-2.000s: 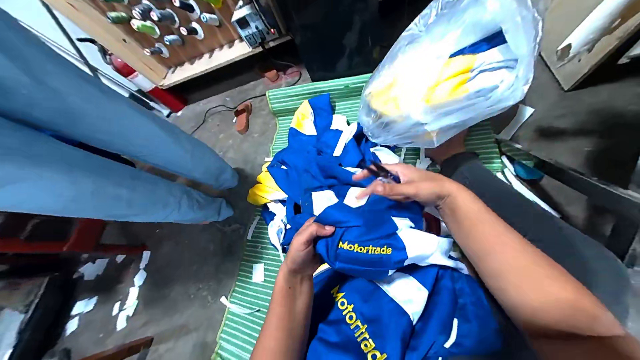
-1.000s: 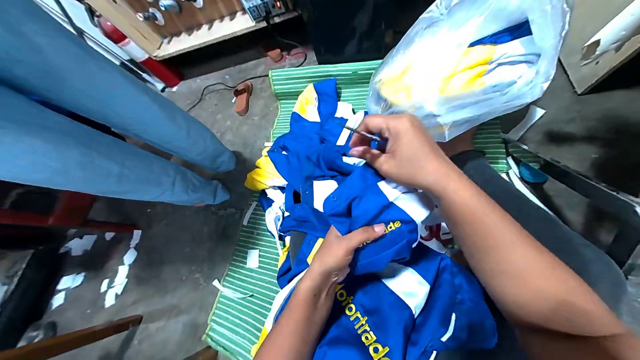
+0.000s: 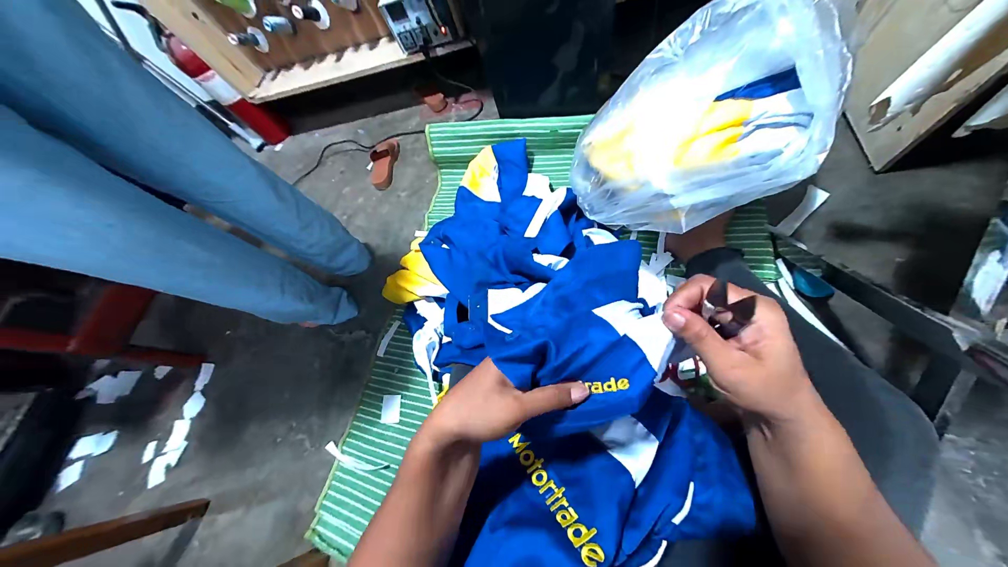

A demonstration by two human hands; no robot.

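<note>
My left hand (image 3: 504, 400) grips a blue garment piece (image 3: 567, 339) with yellow embroidered lettering, its thumb on top beside the letters. To the right, my right hand (image 3: 728, 339) pinches the white edge of this piece between thumb and forefinger. Small dark thread snips (image 3: 728, 309) rest in the same hand, blades pointing up. Beneath lies another blue garment (image 3: 614, 488) with yellow lettering, over my lap. A heap of blue, white and yellow garments (image 3: 504, 228) lies just beyond on a green striped mat (image 3: 370, 465).
A clear plastic bag (image 3: 709, 126) of garments stands at the upper right. A person's legs in blue trousers (image 3: 173, 213) are at the left. White scraps (image 3: 177, 437) and a brown slipper (image 3: 383, 164) lie on the floor. Thread spools (image 3: 279, 25) and a fire extinguisher (image 3: 228, 90) are behind.
My right hand has come down from above the heap to the right edge of the blue piece, which is now spread flatter between both hands.
</note>
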